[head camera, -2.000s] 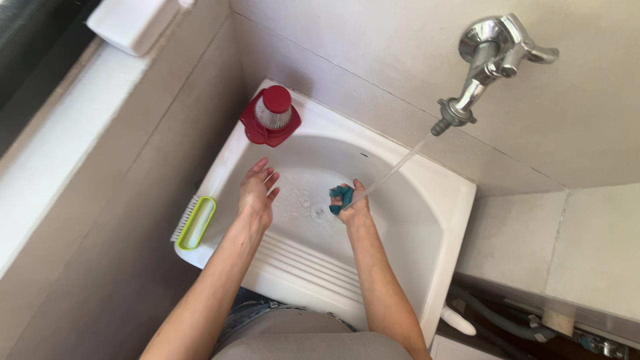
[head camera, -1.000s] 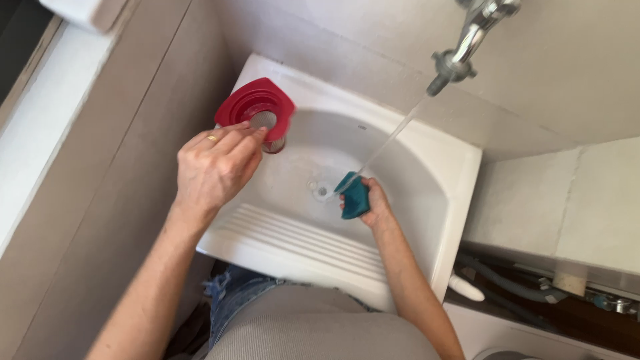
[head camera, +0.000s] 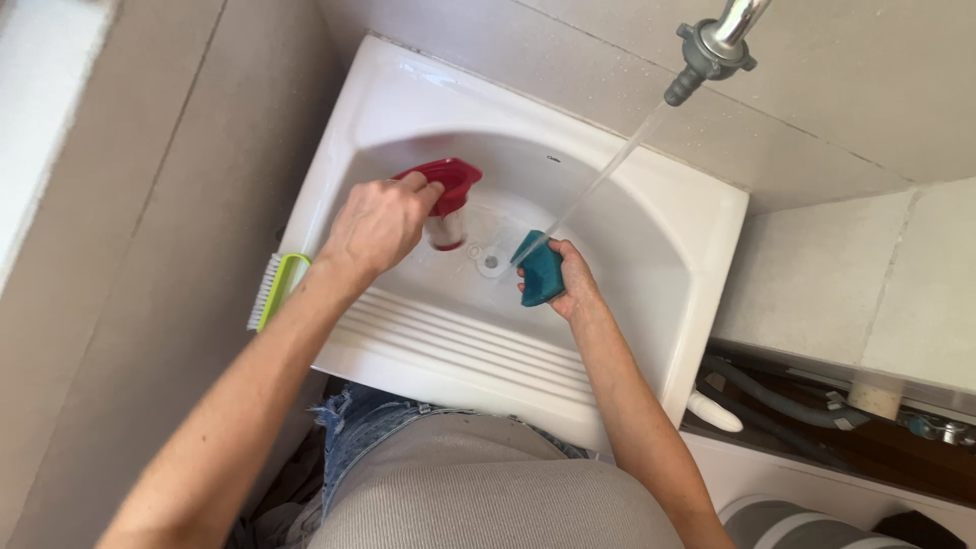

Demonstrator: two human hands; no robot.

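Note:
My left hand (head camera: 385,217) grips the rim of a red plastic piece with a clear, ribbed-looking lower part, perhaps a filter (head camera: 456,183), tilted over the left side of the white sink basin (head camera: 648,252). Its red-ended lower part points down toward the basin floor. In my right hand (head camera: 573,280) is a teal sponge (head camera: 541,271), held just right of the drain (head camera: 492,261). Water runs from the grey nozzle of the faucet (head camera: 705,57) in a slanting stream onto the sponge. Some of my left fingers are hidden behind the red rim.
A green scrub brush (head camera: 286,286) with white bristles rests at the sink's left edge. Washboard ridges (head camera: 473,335) line the near side of the basin. Tiled walls stand left and behind. Grey hoses (head camera: 770,393) and a white spout-like part (head camera: 714,412) lie to the right.
Two seconds ago the red piece stood on the sink's back left corner and my left hand was empty. My left hand took hold of it and has brought it over the basin. The sponge stays under the water.

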